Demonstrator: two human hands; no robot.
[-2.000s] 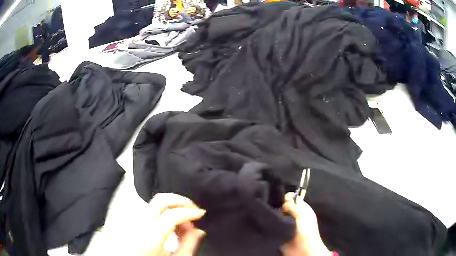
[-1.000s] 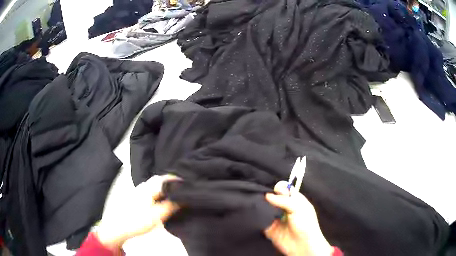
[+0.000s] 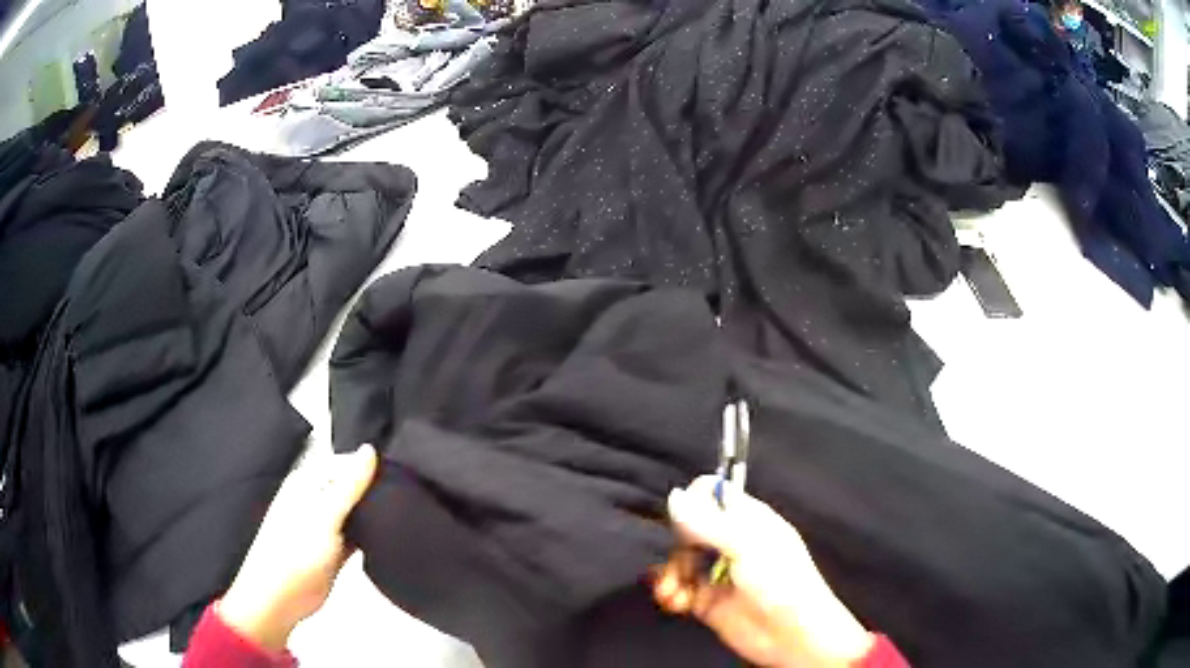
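Observation:
A plain black garment [image 3: 548, 379] lies spread in front of me, its near part pulled flat between my hands. My left hand [image 3: 298, 542] grips its left edge between thumb and fingers. My right hand [image 3: 737, 561] holds small silver thread snips [image 3: 733, 444], blades pointing up and away. The fingers of my right hand also touch the cloth and are partly blurred; whether they pinch it is hard to tell.
Puffy black garments [image 3: 170, 352] lie at the left. A speckled black heap [image 3: 744, 157] is behind the work. Navy garments [image 3: 1083, 144], a grey garment [image 3: 379, 85] and a small dark flat rectangle [image 3: 992, 282] lie farther off. A masked person stands far right.
My left hand has moved left and down, drawing the garment's edge out flatter. My right hand with the snips has shifted slightly left. The view has tilted down since the earliest frame.

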